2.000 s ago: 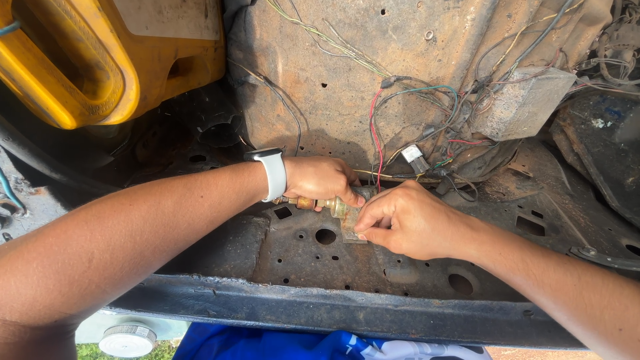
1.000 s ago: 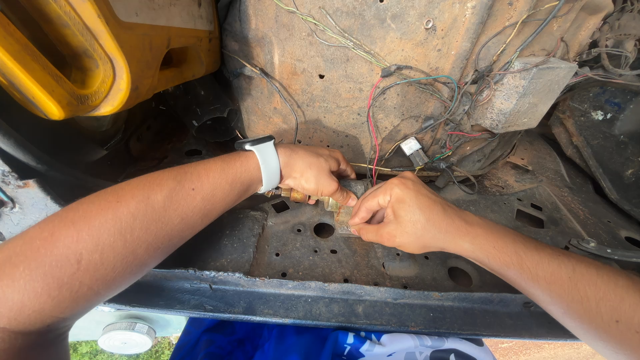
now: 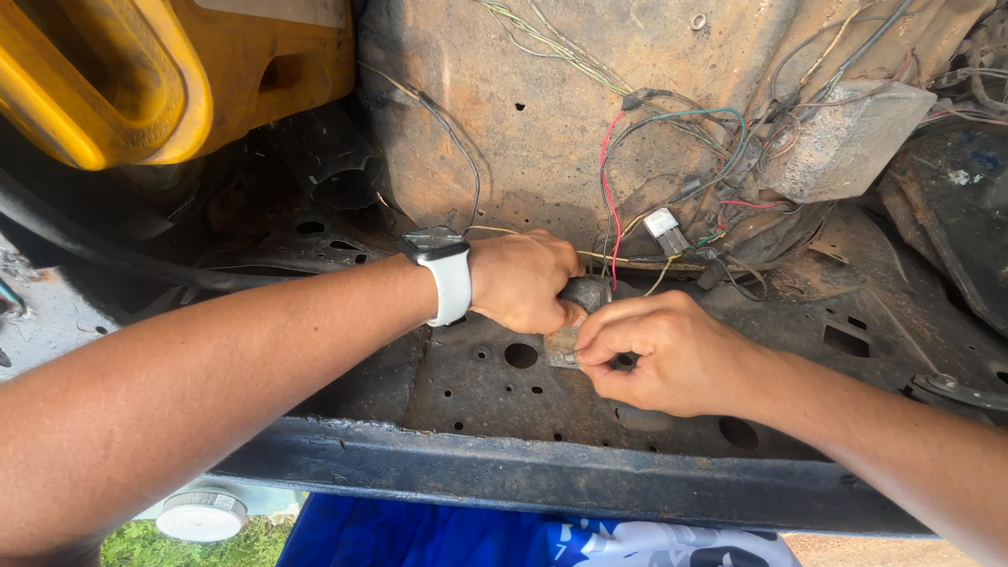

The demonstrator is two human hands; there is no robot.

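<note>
My left hand point(image 3: 526, 279), with a smartwatch point(image 3: 435, 264) on its wrist, grips a rounded metal part point(image 3: 587, 293) that is mostly covered by my fingers. Just below and touching it, a small metal bracket plate point(image 3: 559, 346) lies against the perforated sheet-metal floor point(image 3: 488, 402). At this plate's right edge, my right hand point(image 3: 661, 350) pinches thumb and forefinger together on something small; the fingertips hide what it is. A red wire point(image 3: 607, 189) and black wires run down behind the metal part.
A yellow plastic container point(image 3: 276, 71) stands at the upper left. Loose wires with a white connector point(image 3: 660, 223) hang before the rusty panel point(image 3: 551, 142). A grey box-like metal piece point(image 3: 858, 142) is at right. The painted body edge point(image 3: 504, 472) crosses below, above blue cloth point(image 3: 417, 535).
My left hand has shifted slightly on the metal part, and the brassy fitting seen under it earlier is now out of sight. My right hand still pinches at the bracket plate.
</note>
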